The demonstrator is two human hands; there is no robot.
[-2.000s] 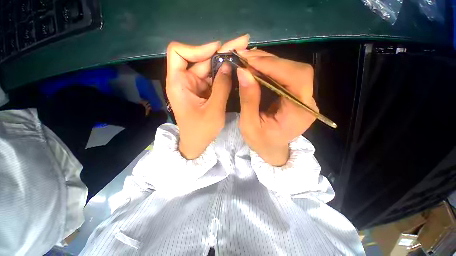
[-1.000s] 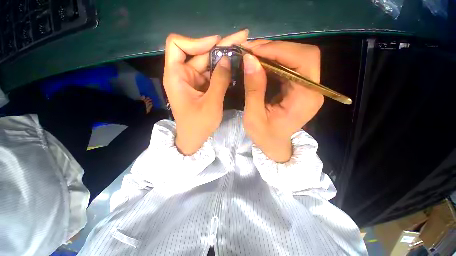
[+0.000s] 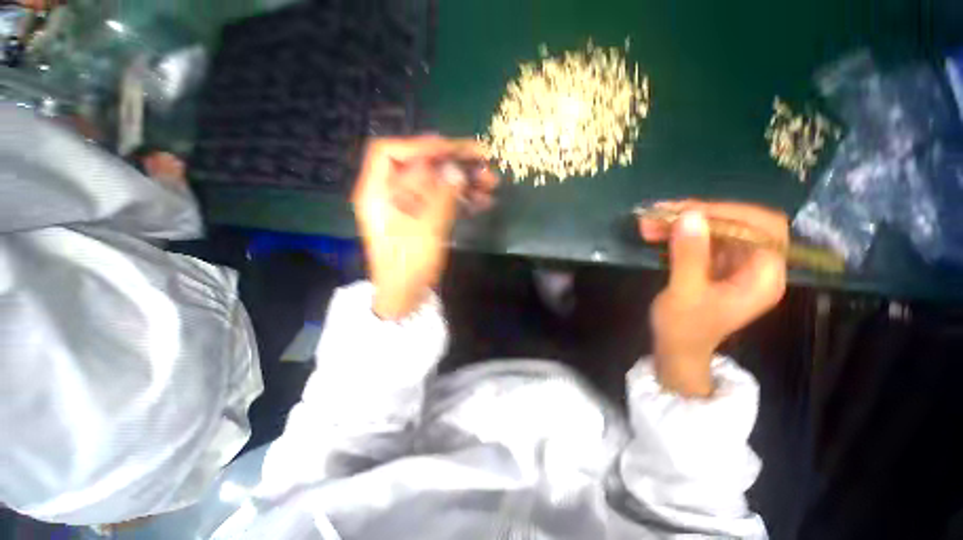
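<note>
My left hand (image 3: 410, 216) is over the bench's front edge, left of a large pile of small pale gold pieces (image 3: 570, 114). Its fingers hold a dark, blurred black plastic housing (image 3: 475, 188). My right hand (image 3: 721, 269) is apart from it, to the right, at the bench edge. It holds the brass-coloured tweezers (image 3: 808, 253), whose back end sticks out to the right. The tweezers' tips near my fingertips are blurred, and I cannot tell if they grip a part.
A black tray (image 3: 312, 95) lies on the green mat (image 3: 702, 105) at left. A smaller dark-and-gold pile (image 3: 799, 137) lies at right beside crumpled clear bags (image 3: 887, 158). At far left is another person in a white smock (image 3: 95, 338), with a hand near the tray.
My hands have parted, the left staying with the housing and the right moving right with the tweezers. The view has shifted up the bench, so both piles and more of the tray show.
</note>
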